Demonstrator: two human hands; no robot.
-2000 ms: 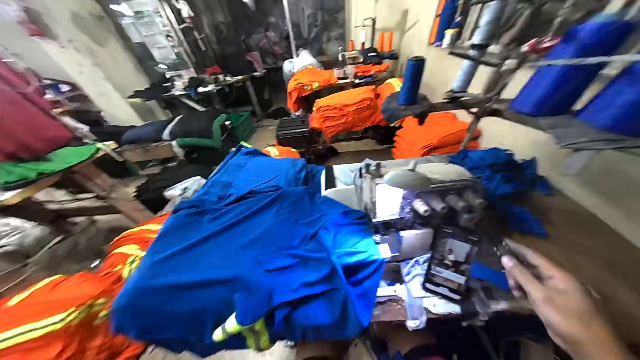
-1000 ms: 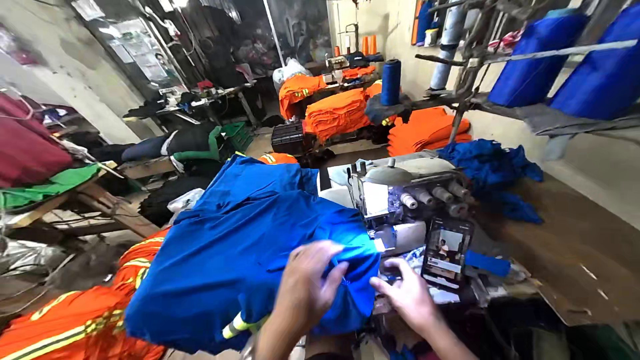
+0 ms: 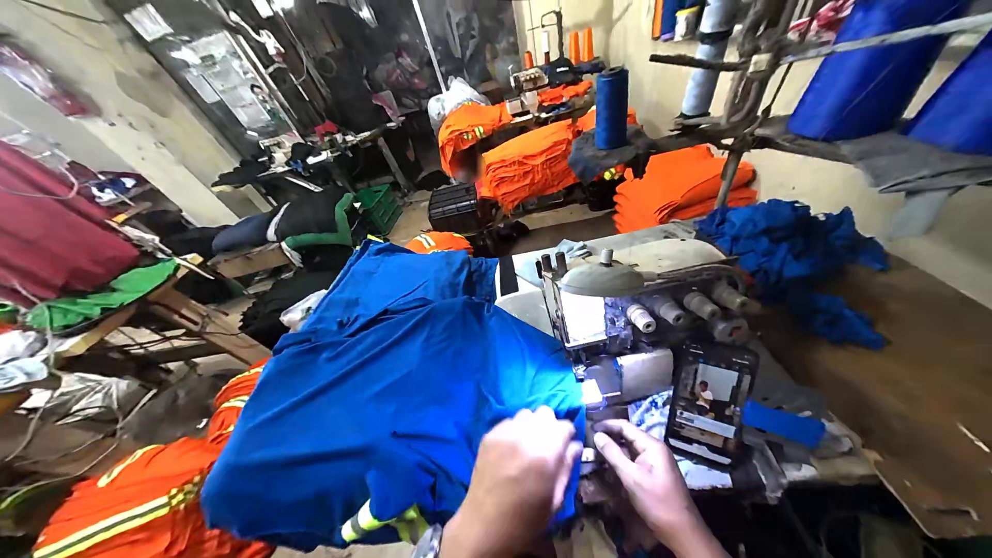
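Blue fabric [image 3: 372, 387] with a yellow reflective strip lies spread over the left of an overlock sewing machine [image 3: 647, 372], its right edge by the lit needle area. My left hand [image 3: 523, 457] rests on the fabric with fingers curled down at that edge; whether it pinches cloth is hidden. Just to its right, my right hand [image 3: 639, 473] is at the front of the machine, thumb and forefinger close together; what lies between them is too small to tell. A smartphone [image 3: 711, 403] with a lit screen leans upright right of the machine head.
Orange garments with reflective bands [image 3: 147, 496] are heaped at the lower left. Blue scrap fabric [image 3: 790, 248] lies on the wooden table [image 3: 876, 387] at right. Behind stand orange fabric stacks [image 3: 531, 167], a black crate [image 3: 454, 213] and a blue thread cone [image 3: 611, 108].
Two seconds ago only my right hand showed, right of the phone. It has since moved left to the machine front. My left hand has come into view and moved right, to the fabric's edge.
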